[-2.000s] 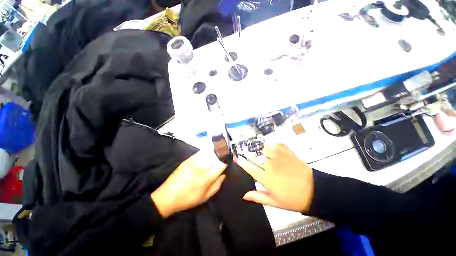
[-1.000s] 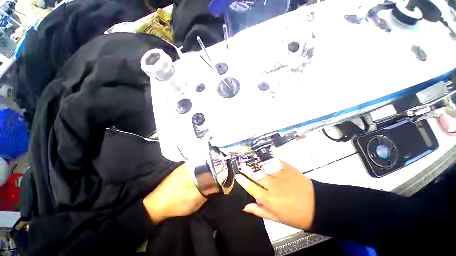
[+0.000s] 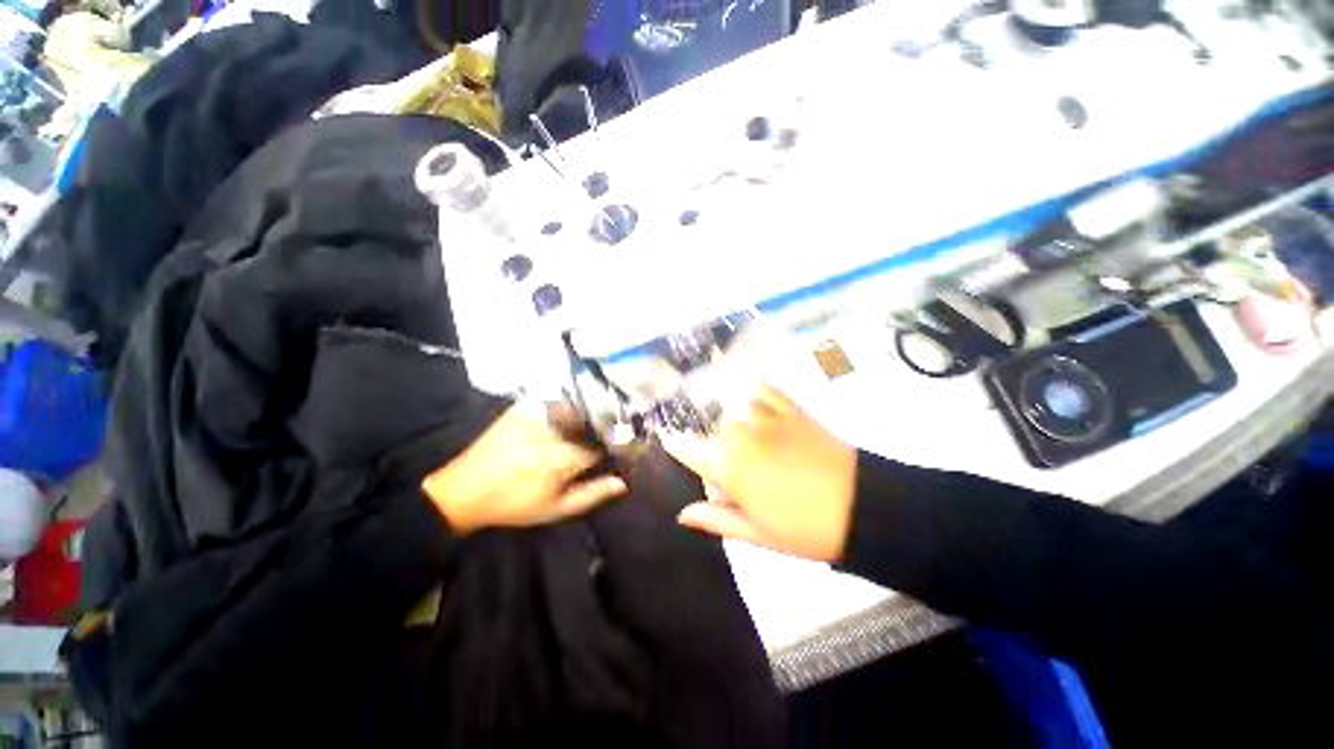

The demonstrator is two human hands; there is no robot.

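Observation:
A black garment [image 3: 366, 278] lies in a large heap at the left and runs down over the lap, with a thin pale line along one edge. My left hand [image 3: 519, 471] lies on the garment, left of the needle area. My right hand [image 3: 775, 476] is on the right side, its fingertips by the shiny presser foot parts [image 3: 676, 414]. Both hands press the fabric; the needle itself is blurred and partly hidden. The white sewing machine head [image 3: 761, 220] with a blue stripe reaches across the upper right.
Black-handled scissors [image 3: 958, 334] and a black device with a round dial [image 3: 1112, 384] lie on the white table [image 3: 841, 593] under the machine arm. A yellow-tan bundle [image 3: 471, 91] is behind. Blue [image 3: 56, 405] and red [image 3: 51, 574] objects stand at left.
The view has shifted, so the machine, scissors and device appear further left. The shiny curved part seen beside the needle earlier is now blurred. Both hands remain at the needle area.

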